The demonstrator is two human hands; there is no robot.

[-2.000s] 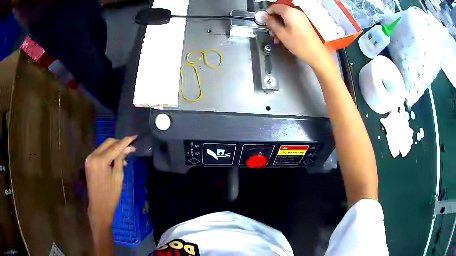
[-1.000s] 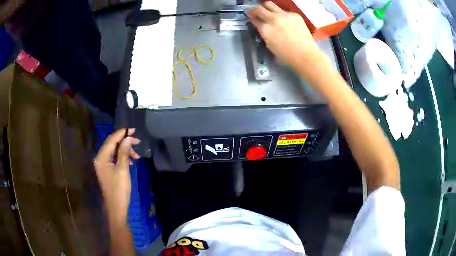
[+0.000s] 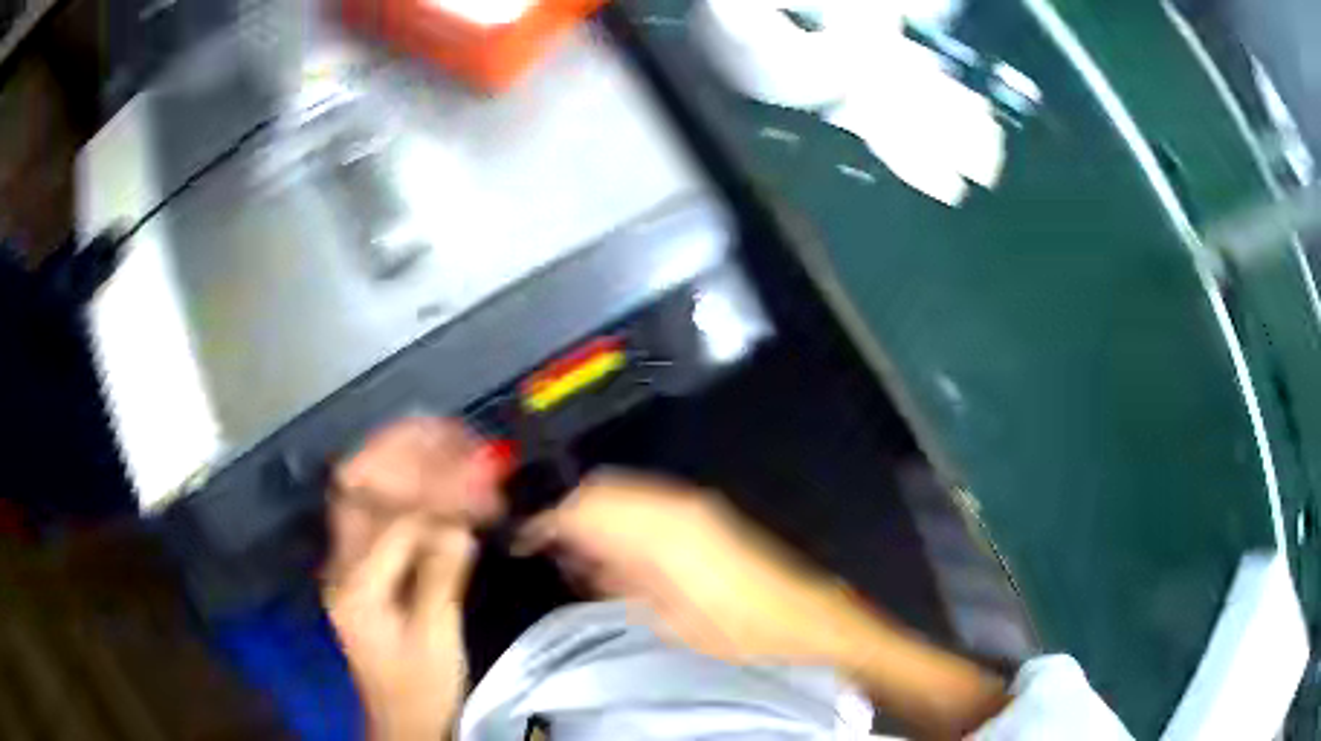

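The view is strongly blurred. My left hand [image 3: 410,601] is in front of the machine, its fingers bent close together. A blurred pinkish round shape [image 3: 417,475] is at its fingertips; I cannot tell what it is. My right hand [image 3: 623,536] is just to the right, over the dark area below the control panel, fingers towards my left hand. Whether it holds anything is unclear. A black-handled rod [image 3: 206,171] lies across the white strip [image 3: 152,369], its far end at the blurred clear fixture [image 3: 307,90].
The grey machine table [image 3: 507,181] slants across the upper left, with an orange-red carton [image 3: 500,51] at its back. Its front carries a red-yellow label [image 3: 575,377]. The green bench [image 3: 1043,348] is at right, with white torn pieces [image 3: 927,123]. A blue crate [image 3: 283,659] is below left.
The view has swung right and tilted. My right hand has left the fixture and come back near my left hand. The left hand's thin rod and small disc are no longer distinguishable.
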